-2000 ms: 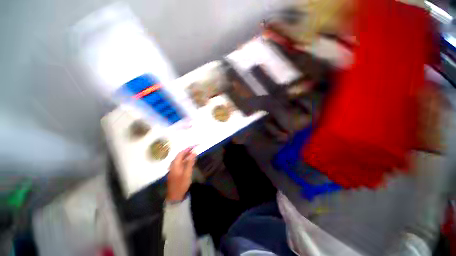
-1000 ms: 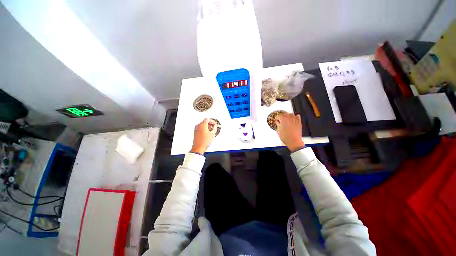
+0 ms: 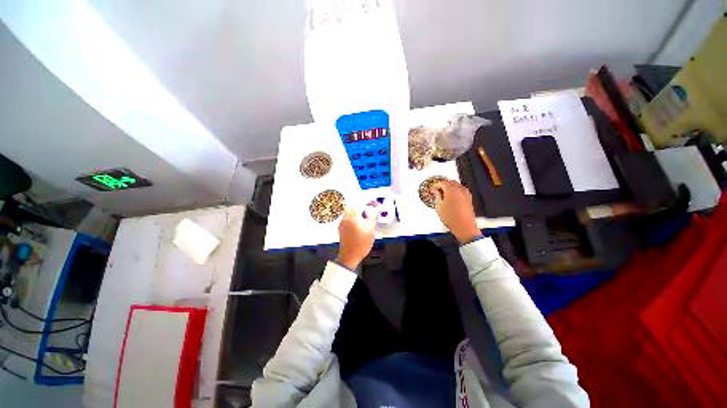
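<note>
The white setting machine with its blue keypad stands on the white machine table. My left hand is at the lit setting dies under the machine head, fingertips together; whether it pinches a small part cannot be made out. My right hand has its fingertips in the right parts cup, among brass-coloured bits; its grip is hidden. Two more parts cups, the back one and the front one, lie left of the machine.
A clear plastic bag lies behind the right cup. Right are an orange-brown stick, a phone on a note sheet, and red pieces. On the left table are a pale, red-bordered piece and a white pad.
My left hand has moved right, from the front left cup to the dies. My right hand stays at the right cup. The view has shifted slightly.
</note>
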